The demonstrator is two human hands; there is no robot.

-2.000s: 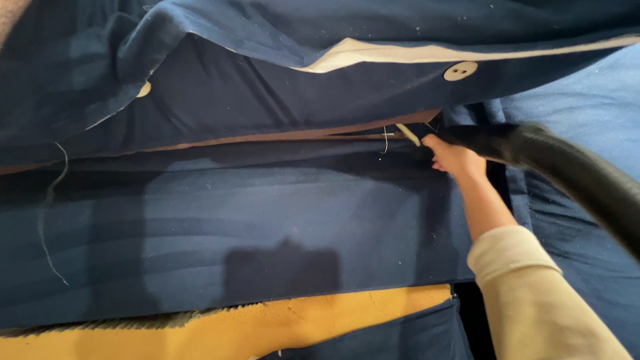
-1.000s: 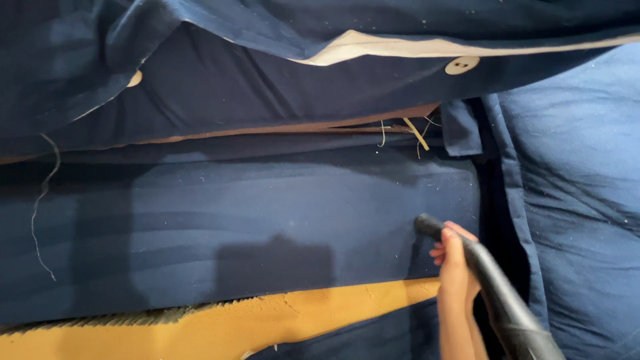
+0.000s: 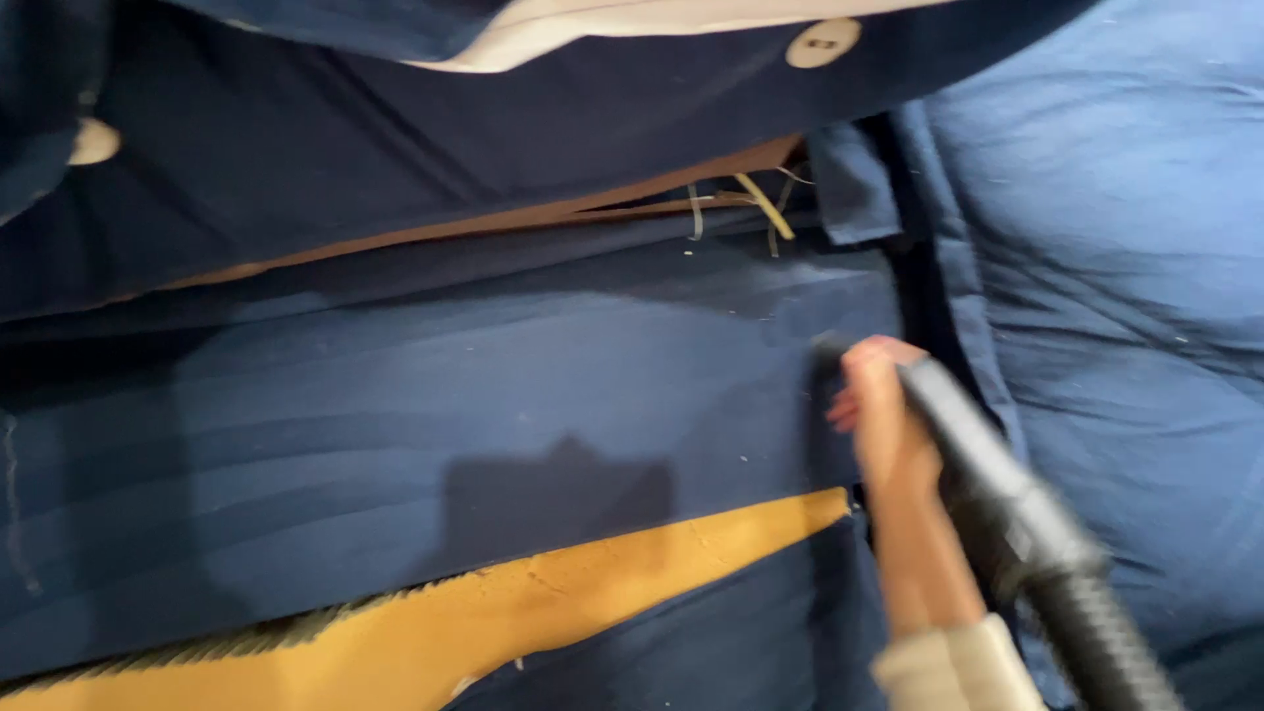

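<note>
My right hand, blurred by motion and below a cream cuff, grips the front end of a black vacuum hose wand. Its nozzle end is close to the right part of a dark blue fabric panel; whether it touches the cloth I cannot tell. A ribbed hose runs from the wand down to the lower right. Above the hand, a yellowish strip and loose threads stick out of a gap in the upholstery. Small pale specks dot the panel. My left hand does not show.
Yellow foam shows below the panel beside a frayed fabric edge. Blue cloth with a cream button and pale trim overhangs the top. A wrinkled blue cushion lies at the right, past a dark gap. A loose thread lies far left.
From the gap near the yellowish strip, my right hand came down toward the foam with the wand, then moved back up a little over the panel.
</note>
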